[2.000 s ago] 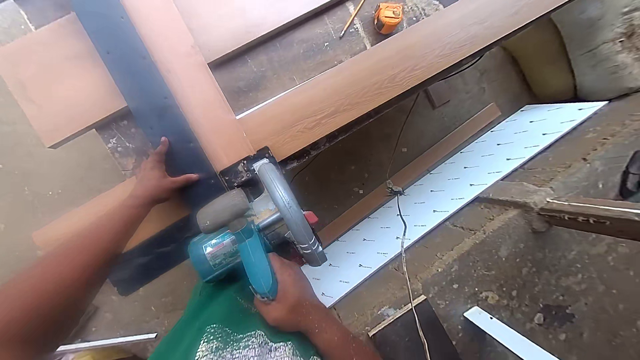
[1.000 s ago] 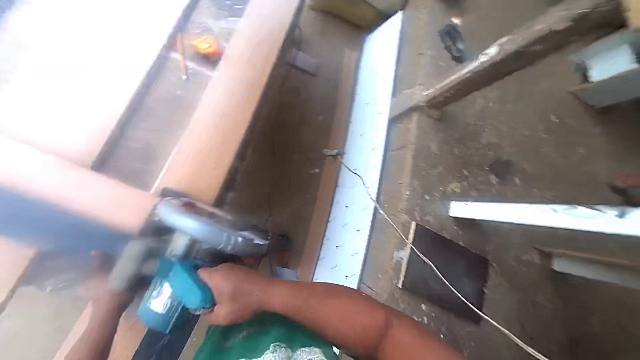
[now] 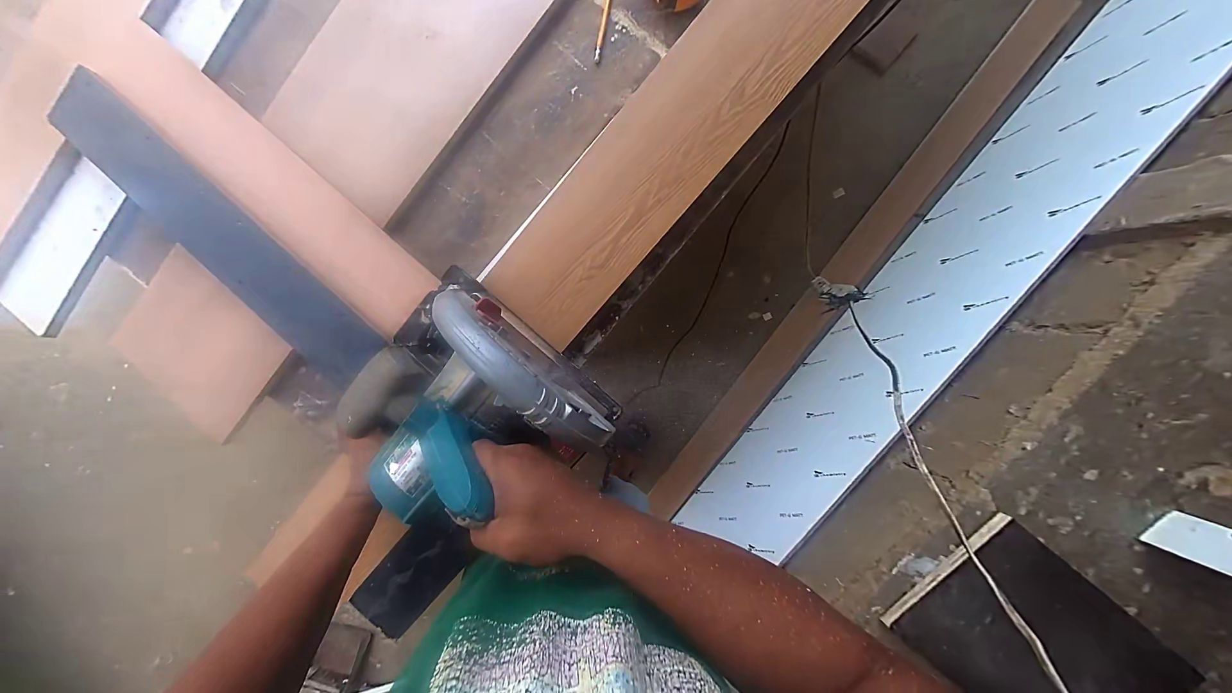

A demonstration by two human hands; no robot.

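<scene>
My right hand (image 3: 529, 500) is closed round the rear handle of a teal circular saw (image 3: 414, 472). My left hand (image 3: 361, 462) is at the saw's left side below its grey front knob, mostly hidden by the motor housing, so its grip cannot be made out. The saw rests over a wood-grain board (image 3: 654, 183) near its lower end. A dark board (image 3: 221, 212) runs up left from the saw, alongside a long pinkish board (image 3: 260, 164). The blade is hidden under its guard.
A white printed panel (image 3: 924, 279) lies at the right beside a narrow brown strip (image 3: 866, 231). A spliced cable (image 3: 924, 462) crosses the panel. A pencil (image 3: 603, 34) lies at the top. A dark square board (image 3: 1030, 616) is on the floor at lower right.
My left hand has left the dark board, where it lay spread two seconds ago, and is now beside the saw. My right hand still holds the rear handle. The view has swung.
</scene>
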